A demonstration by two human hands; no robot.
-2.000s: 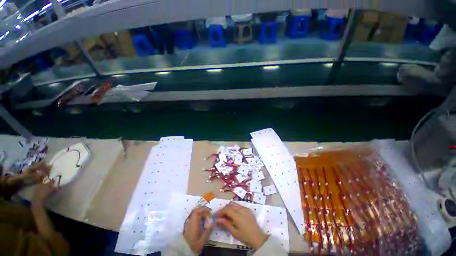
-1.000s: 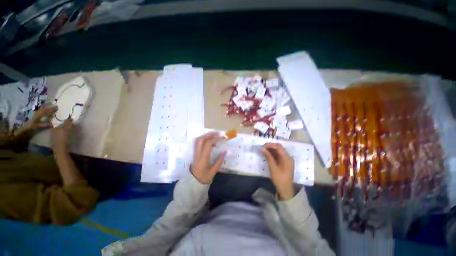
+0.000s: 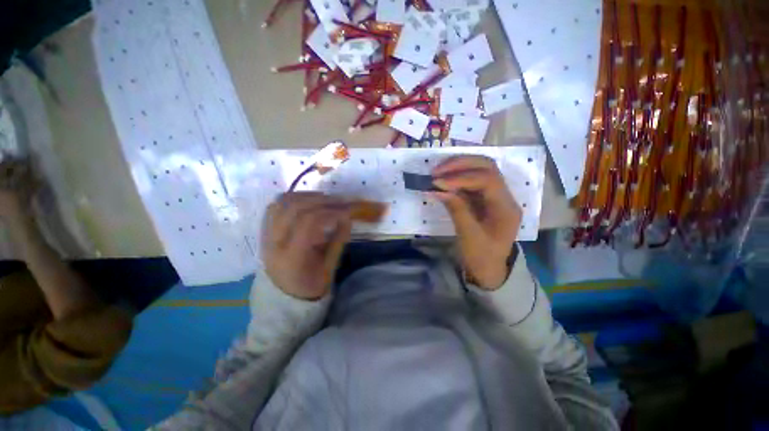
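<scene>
My left hand (image 3: 305, 240) holds a small orange flex circuit (image 3: 368, 211), blurred, over the white dotted adhesive sheet (image 3: 529, 189). My right hand (image 3: 481, 206) pinches a small dark grey rectangular piece (image 3: 419, 181) between thumb and fingertips, over the same sheet; what it is, I cannot tell for sure. The two pieces are apart. Another small orange and white piece (image 3: 334, 155) with a dark wire lies at the sheet's back edge, just beyond my left hand.
A loose pile of labelled units (image 3: 417, 38) with red wires lies beyond the sheet. More dotted sheets lie at left (image 3: 160, 109) and back right (image 3: 552, 67). Orange unit stock (image 3: 666, 109) with plastic is at right. Another person's arm (image 3: 42, 261) is at far left.
The view has tipped down and closer. An orange piece now shows in my left hand and a dark grey piece in my right hand.
</scene>
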